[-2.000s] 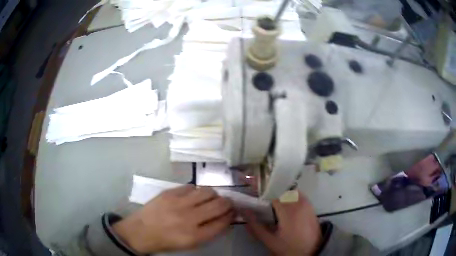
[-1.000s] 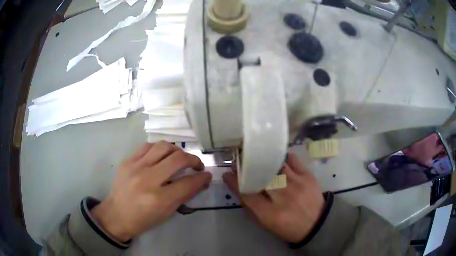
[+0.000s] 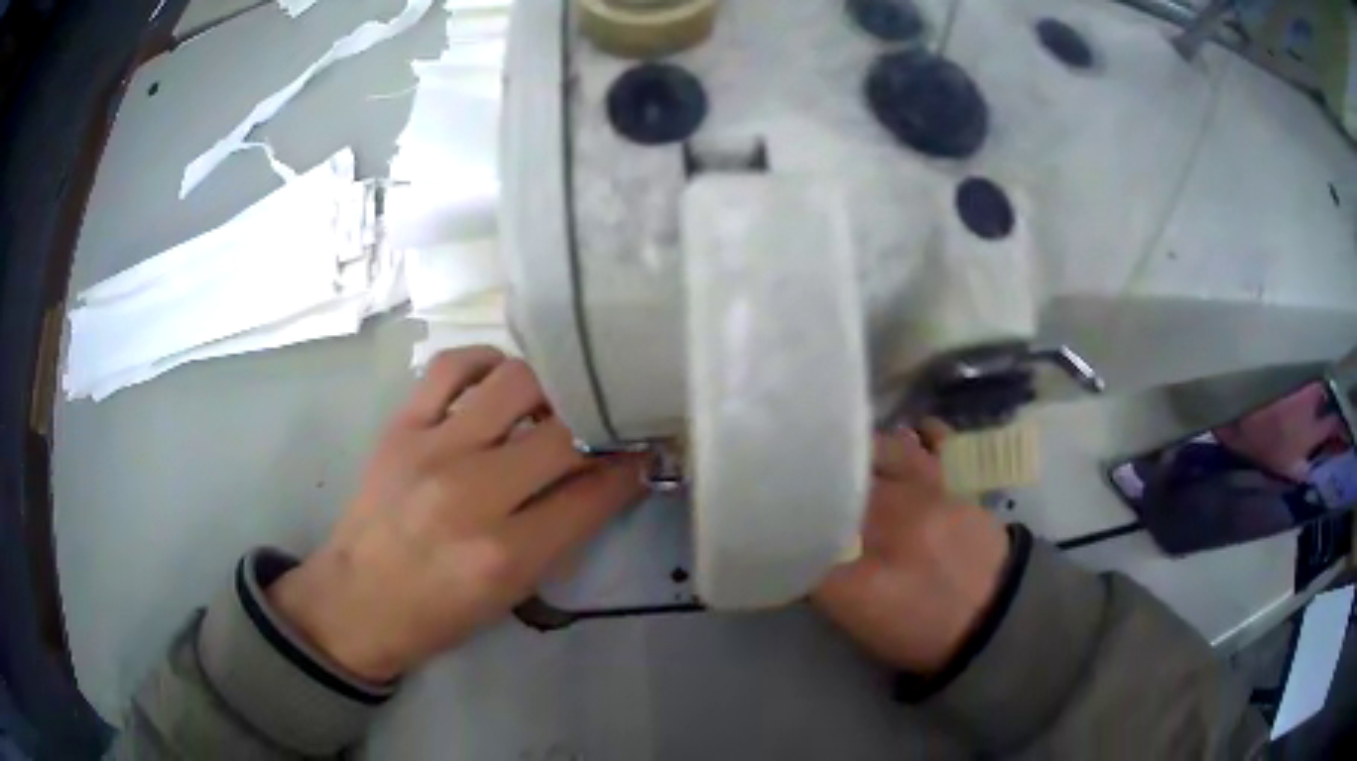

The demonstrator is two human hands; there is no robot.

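The off-white sewing machine head (image 3: 625, 283) fills the middle, with its thick curved guard (image 3: 774, 387) in front. My left hand (image 3: 469, 520) lies left of the needle area, palm down, with bent fingers reaching the small metal parts (image 3: 662, 468) under the head. My right hand (image 3: 923, 558) is right of the guard, its fingertips hidden behind it. No fabric strip can be made out between the hands; whether either hand holds one is hidden. The machine bed (image 3: 633, 565) shows below my left fingertips.
A fanned stack of white strips (image 3: 223, 283) lies on the table at left. A larger white pile (image 3: 454, 193) lies behind my left hand. A loose white ribbon (image 3: 298, 97) is at the upper left. A smartphone (image 3: 1243, 468) and a cream ribbed block (image 3: 993, 458) are at right.
The view has moved closer to the machine head. The strip seen under my hands two seconds ago no longer shows. My left fingertips have moved inward to the metal parts; my right fingers are more hidden.
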